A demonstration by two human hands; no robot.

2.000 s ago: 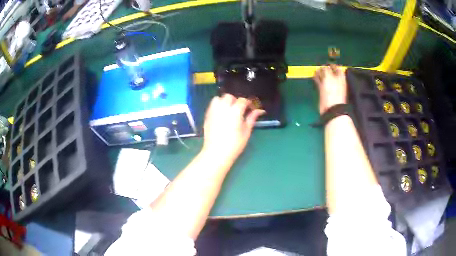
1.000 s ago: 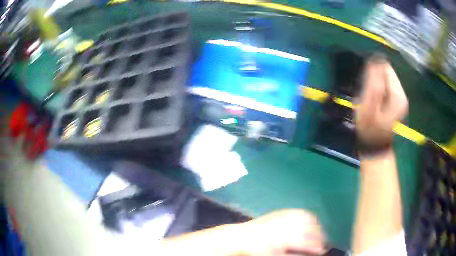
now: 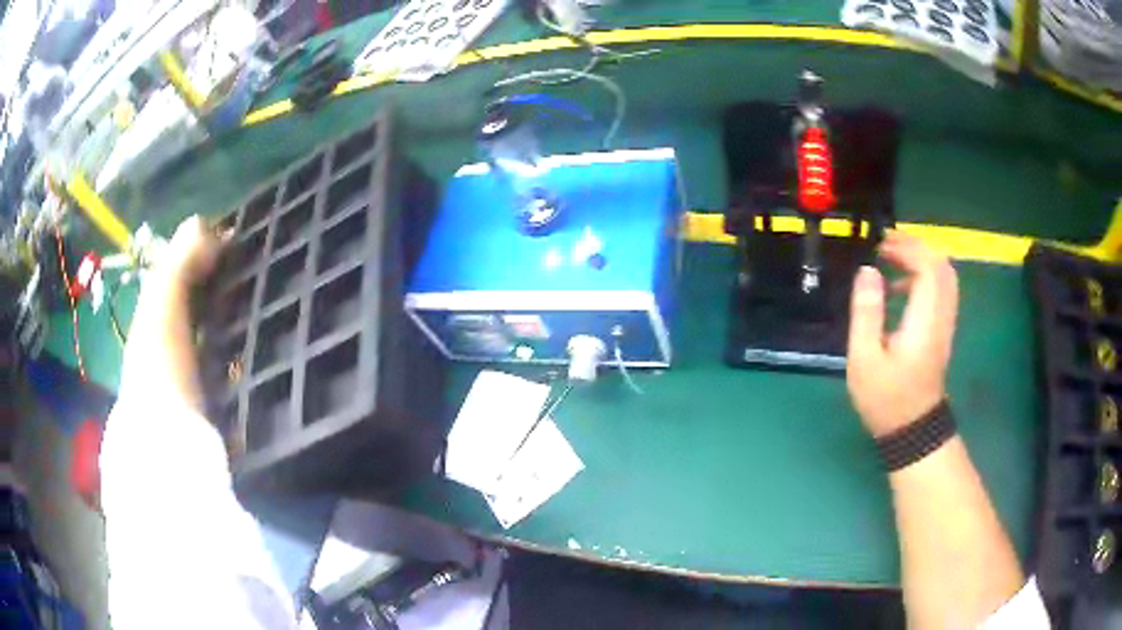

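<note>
The black clamp fixture [image 3: 800,322] stands right of centre, its red ribbed handle [image 3: 815,170] facing me over the base. My right hand [image 3: 904,345] is at the fixture's right edge, fingers apart, with nothing seen in it. The left foam tray [image 3: 351,252] is tilted beside the blue box. My left hand [image 3: 185,252] is blurred at that tray's far left edge; its grip is unclear. My forearm and sleeve hide part of the tray's left side. A round gold part [image 3: 236,368] shows in one pocket.
The blue control box [image 3: 554,252] carries a clear cylinder [image 3: 523,185]. White paper slips [image 3: 511,443] lie before it. The right foam tray [image 3: 1070,369] holds several gold discs at the right edge. Sheets with black rings [image 3: 431,35] lie at the back.
My left hand has moved from the fixture to the left tray. My right hand has come from beside the right tray to the fixture. The red handle now shows. The camera view has shifted left.
</note>
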